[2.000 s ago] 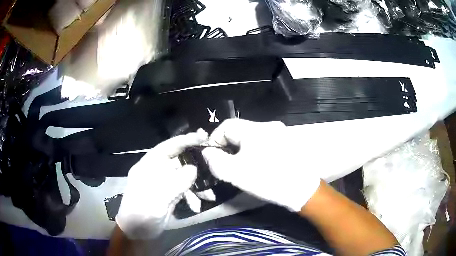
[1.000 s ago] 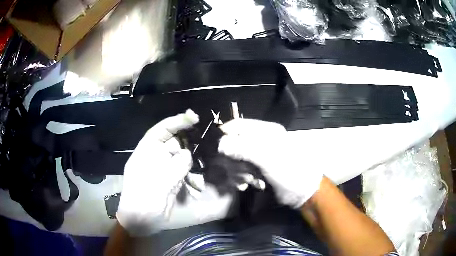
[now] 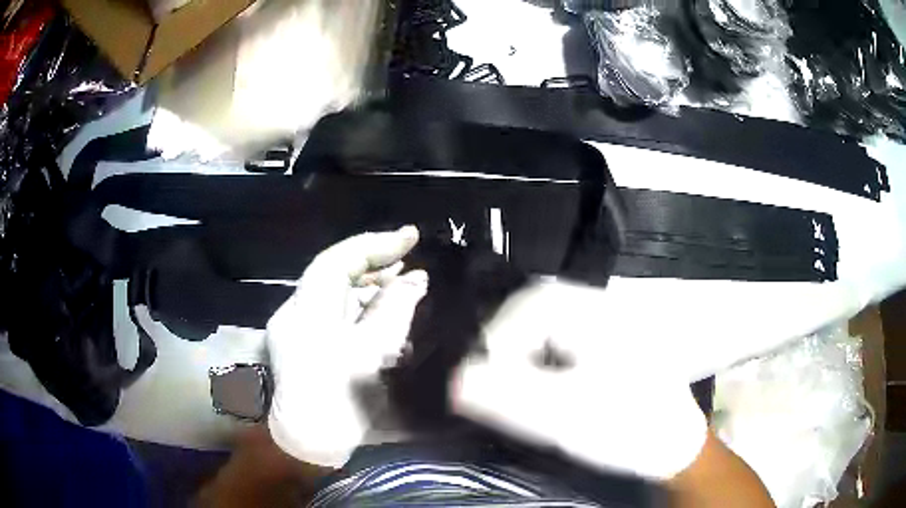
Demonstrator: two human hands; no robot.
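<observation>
My left hand [image 3: 333, 347], in a white glove, is low left of centre, its thumb and fingertips a little apart. My right hand [image 3: 586, 377], also white-gloved, is blurred at the lower centre right. A dark, blurred strap [image 3: 432, 342] lies between the hands; which fingers hold it cannot be told. Stacked black straps [image 3: 715, 233] run across behind the hands, with white marks near their right ends. A strap end with a white X-like mark shows just beyond my left fingertips. A silvery rounded-square buckle [image 3: 238, 390] lies left of my left hand.
A carton [image 3: 159, 40] and clear bags [image 3: 283, 69] are back left. A black slide adjuster [image 3: 268, 159] lies behind the straps. Glossy bagged parts [image 3: 735, 60] are back right. Crumpled plastic wrap [image 3: 795, 407] is lower right. A black strap heap [image 3: 60, 327] is at left.
My right hand has moved down and to the right, away from my left hand. The fingers that met earlier are apart. The view has shifted, and the buckle at left shows more fully.
</observation>
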